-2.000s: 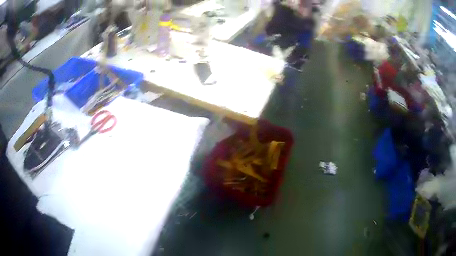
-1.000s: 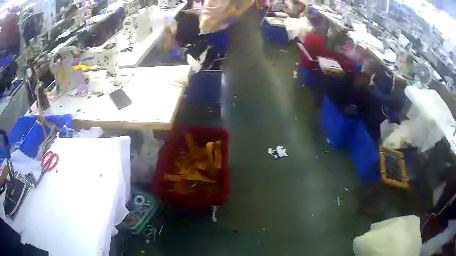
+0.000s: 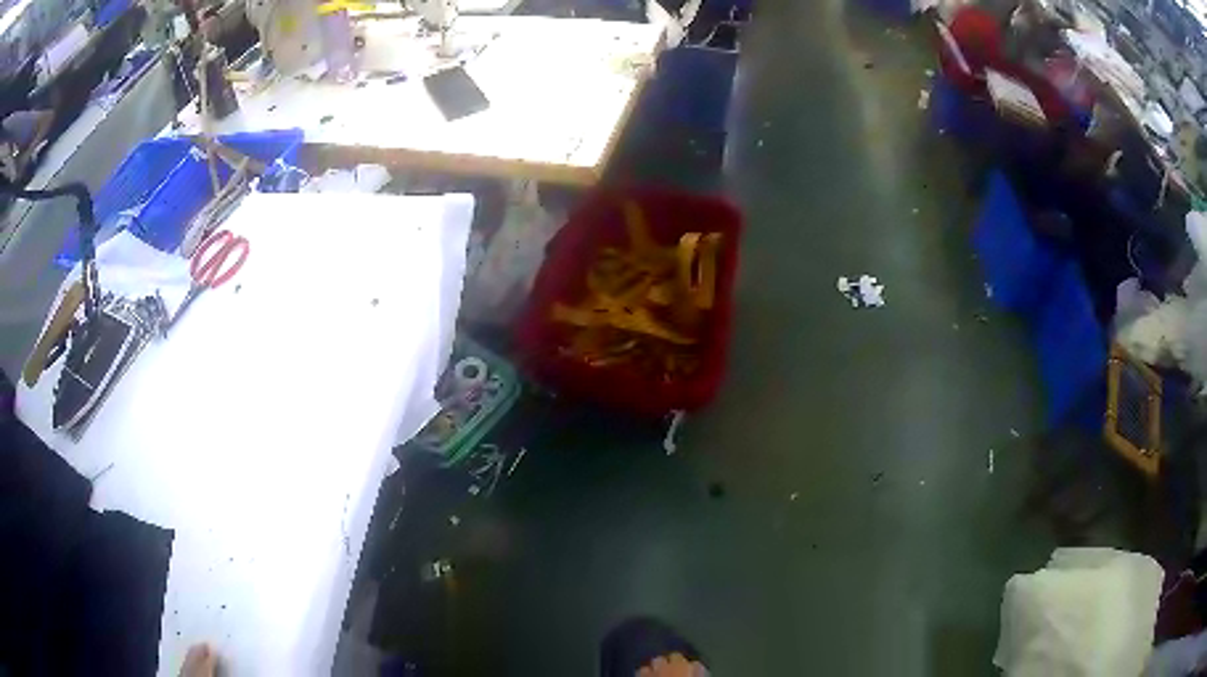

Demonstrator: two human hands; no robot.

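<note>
A fingertip of what looks like my left hand [image 3: 200, 660] shows at the bottom edge, over the white ironing table [image 3: 298, 397]; the rest is cut off, so what it does cannot be told. My right hand is out of the picture. Black cloth [image 3: 86, 569] lies over the table's near left side. The steam iron [image 3: 99, 364] rests at the table's left, its tan handle on the left and a black hose rising from it. Red-handled scissors [image 3: 220, 259] lie just beyond it, beside some thin tools.
A red bin [image 3: 725, 311] of yellow-orange strips and a small green tray [image 3: 492, 421] stand on the floor. A dark smartphone [image 3: 455, 93] lies on the white sewing table [image 3: 556, 119]. Blue baskets [image 3: 152, 199] stand behind the ironing table. Pale cloth [image 3: 1079, 615] is at the lower right.
The view has swung left and tilted down since a second ago. More black cloth, a fingertip and a foot in a dark shoe now show at the bottom.
</note>
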